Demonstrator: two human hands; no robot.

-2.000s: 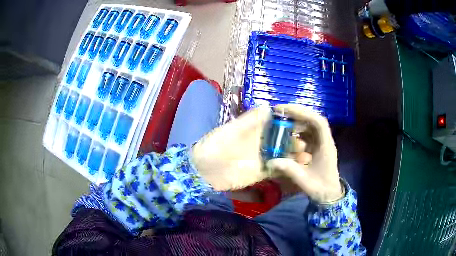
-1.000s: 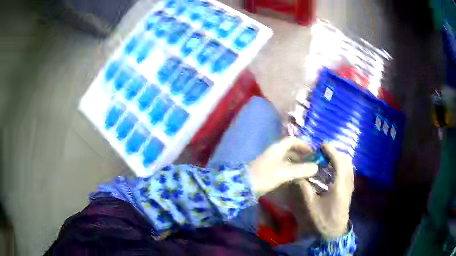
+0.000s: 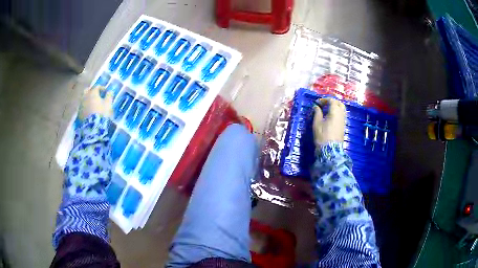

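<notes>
My left hand [image 3: 96, 103], in a thin off-white glove, is at the left edge of the white blister tray [image 3: 228, 56], fingers down at a row of clear-blue units. Whether it grips a unit is hidden. My right hand [image 3: 330, 124] is over the left part of the deep-blue ribbed tray [image 3: 390, 172], fingertips bent down to its slots. I cannot tell if it pinches a slim part. Several slim metallic parts [image 3: 376, 133] lie across the blue tray's right side. Filled units [image 3: 213, 66] with dark cores sit in the upper rows, and paler housings [image 3: 130, 201] in the lower rows.
Clear plastic trays [image 3: 335, 55] lie under the blue tray, on a red stool. A red stool [image 3: 202, 146] supports the white tray. Another red stool [image 3: 254, 20] stands behind. A silver and yellow nozzle [image 3: 444, 131] hangs at the green bench [image 3: 437, 209] edge.
My hands have parted from holding a blue unit together. The left has moved left to the white tray, the right up to the blue tray. The view has shifted too.
</notes>
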